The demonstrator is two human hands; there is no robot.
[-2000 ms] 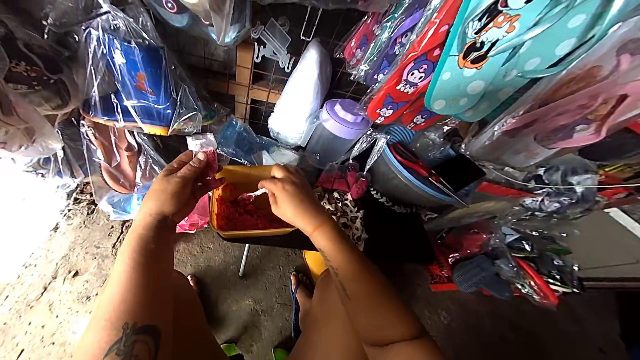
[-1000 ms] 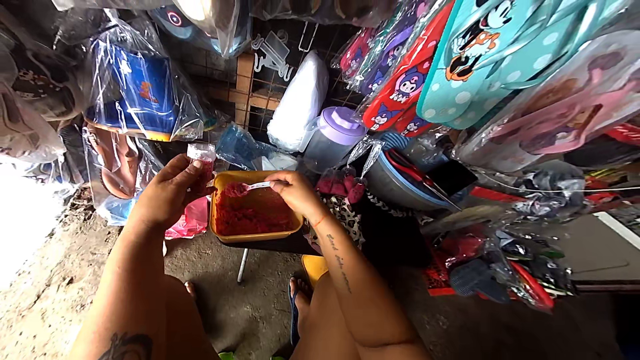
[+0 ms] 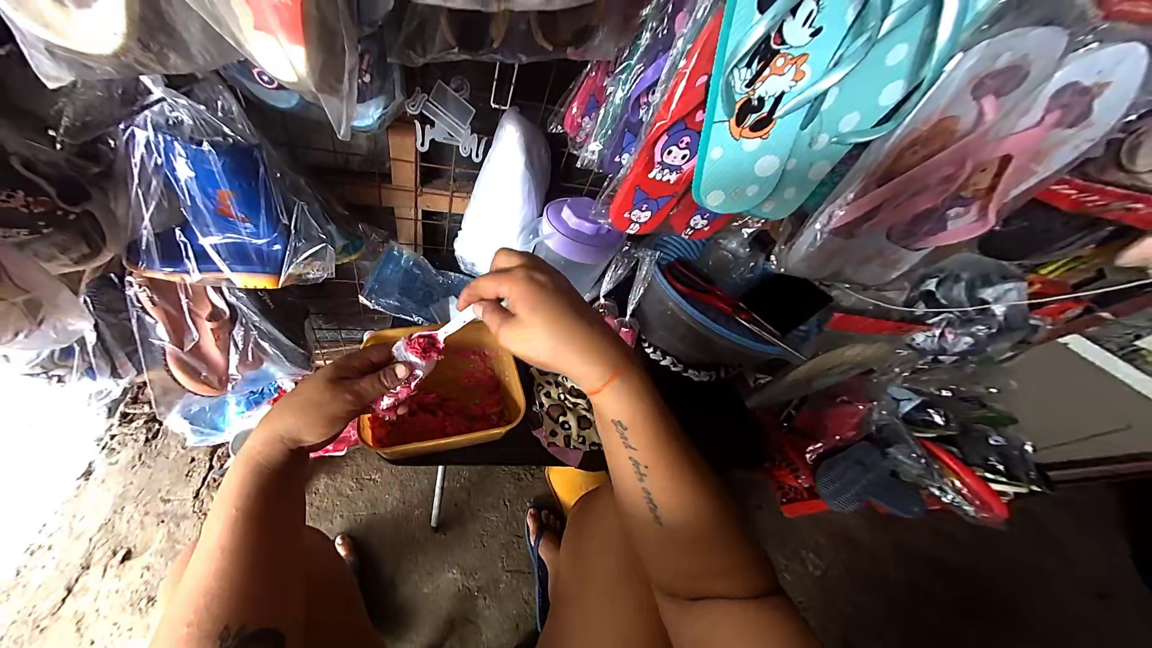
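Note:
My left hand (image 3: 337, 396) holds a small clear plastic bag (image 3: 403, 382) with red-pink food-like stuff in it, over the left side of a yellow plastic tub (image 3: 518, 396). My right hand (image 3: 526, 310) grips a white plastic spoon (image 3: 459, 321) between thumb and fingers. The spoon's bowl carries a lump of the red-pink stuff (image 3: 423, 346) at the mouth of the bag. More of this moist, shredded-looking red stuff (image 3: 459, 396) lies in the tub, partly hidden by both hands.
Behind the tub stand a purple-lidded plastic container (image 3: 580, 229) and a white wrapped bundle (image 3: 508, 180). A grey basin (image 3: 711, 315) is at the right. Bagged blue boots (image 3: 211, 202) hang left, teal slippers (image 3: 765, 108) upper right. A leopard-print cloth (image 3: 567, 409) lies beside the tub.
My right hand has lifted the spoon from the tub to the bag, with red stuff on it. My left hand has brought the bag over the tub and tilted it toward the spoon.

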